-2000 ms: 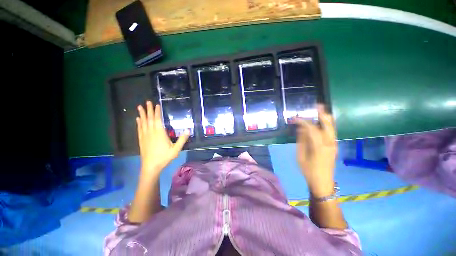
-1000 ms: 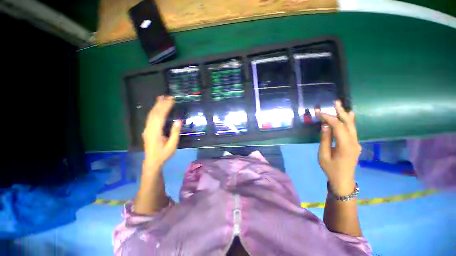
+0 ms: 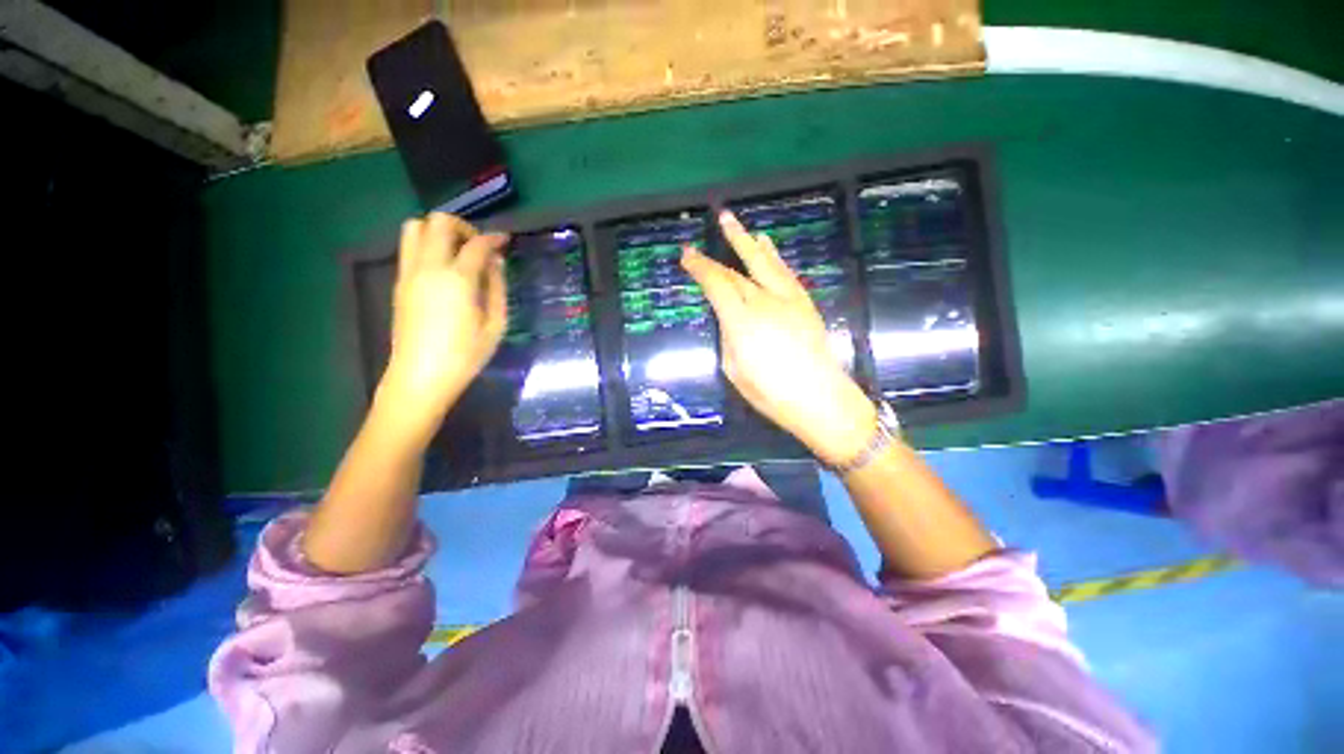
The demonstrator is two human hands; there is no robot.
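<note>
A black phone tray (image 3: 1007,309) lies on the green bench top, tilted a little. Several smartphones lie in its slots, and the far left slot holds no phone. The left phone (image 3: 557,339) and the second phone (image 3: 663,332) show green test text. The third phone (image 3: 808,236) also shows green text, and the right phone (image 3: 921,287) has fainter rows. My left hand (image 3: 447,302) is over the left slots, its fingertips by the left phone's upper left edge. My right hand (image 3: 781,332) is over the third phone, fingers extended near the second phone's upper right. Neither hand holds anything.
A dark phone (image 3: 435,118) with a white mark lies beyond the tray, partly on the tan wooden board (image 3: 663,52). Its lower end looks stacked. A person's pink sleeve (image 3: 1253,494) is at the right. Dark shapes stand at the left; the floor is blue with yellow-striped marking.
My right hand has moved left from the right phone to the third. My left hand has moved up along the tray. The two right phones have changed from bright-edged screens to text rows.
</note>
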